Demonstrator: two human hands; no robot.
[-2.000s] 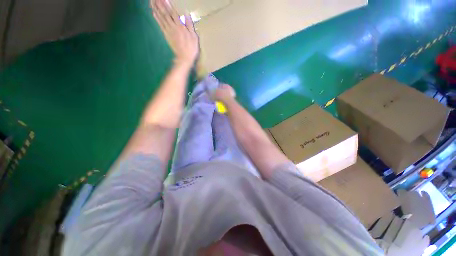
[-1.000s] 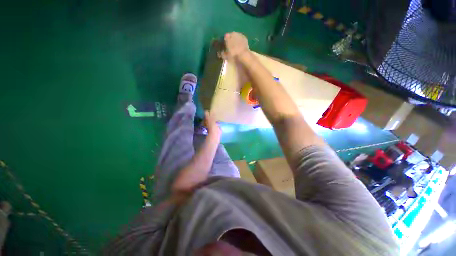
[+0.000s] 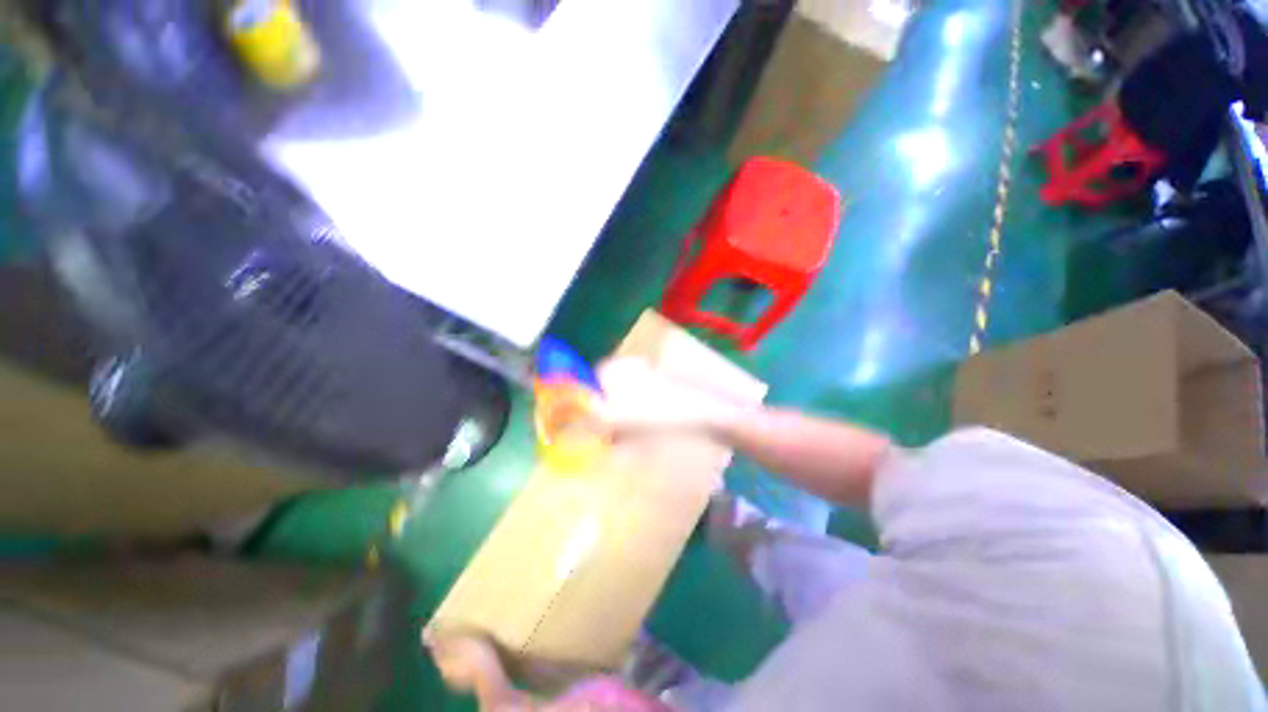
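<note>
A brown shipping carton (image 3: 556, 570) with closed flaps lies in front of me, tilted across the view. My right hand (image 3: 629, 401), blurred, is shut on a tape dispenser (image 3: 567, 403) with a blue body and orange-yellow roll, at the carton's upper part. The dispenser's contact with the cardboard is too blurred to tell. My left hand (image 3: 477, 668) grips the carton's near left corner at the bottom of the view, with part of the hand hidden. A shiny strip shows on the carton's top.
A bright worktable (image 3: 515, 167) is above the carton, with a yellow roll (image 3: 274, 42) beyond its left side. A dark floor fan (image 3: 334, 362) stands left. A red stool (image 3: 779, 223) is beyond the carton. Another carton (image 3: 1071, 397) is at right, and more cardboard (image 3: 125, 626) at lower left.
The view has swung towards the worktable. The dispenser, which lay on the carton, is now in my right hand. My left hand has moved to the carton's near corner.
</note>
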